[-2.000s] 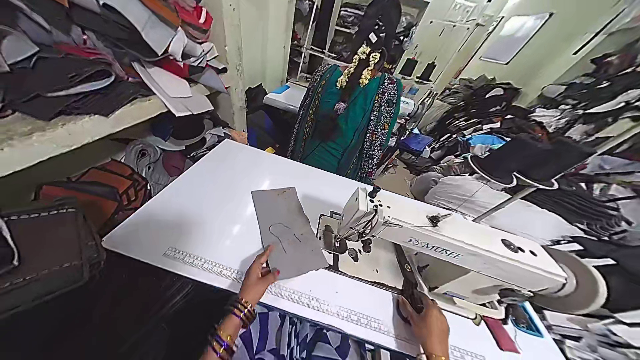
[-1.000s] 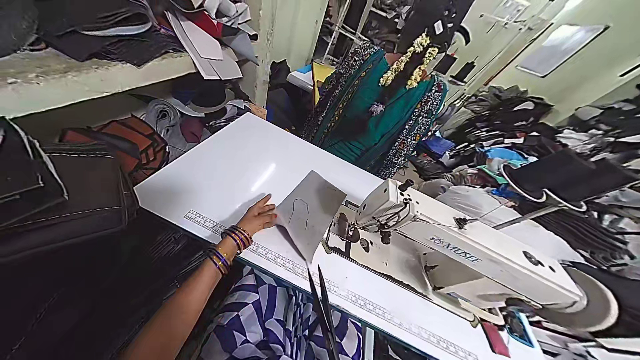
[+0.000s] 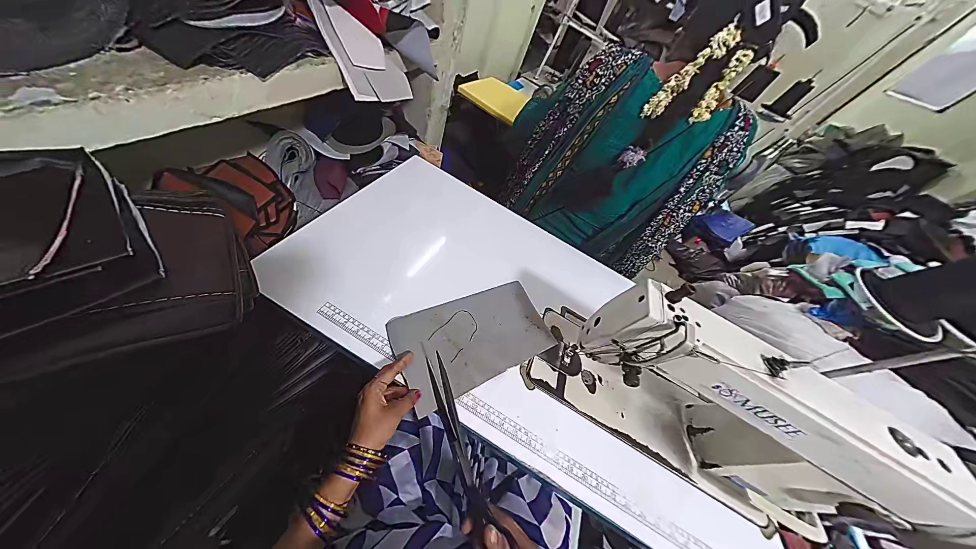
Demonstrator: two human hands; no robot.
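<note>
My left hand [image 3: 387, 404] pinches the near left edge of a flat grey sheet [image 3: 488, 328], which bears a curved dark line and reaches over the edge of the white sewing table [image 3: 381, 244]. At the bottom of the view, my right hand [image 3: 499, 531] holds a pair of dark scissors [image 3: 456, 435] by the handles. The scissors point up at the sheet, their blades slightly apart, with the tips in front of its near part. Right of the sheet stands a white sewing machine [image 3: 732, 396]; the sheet's right corner is close to its needle area.
A printed ruler scale [image 3: 526, 435] runs along the table's near edge. Dark stitched leather-like pieces [image 3: 168, 259] are stacked at left, below a shelf [image 3: 229, 107] with scraps. Beyond the table a person in green clothing [image 3: 610, 168] faces away. Heaps of material [image 3: 831, 191] lie at right.
The scissors have come up from the lap to the sheet in my right hand. My left hand now grips the sheet's near left edge, and the sheet has turned. The view has shifted.
</note>
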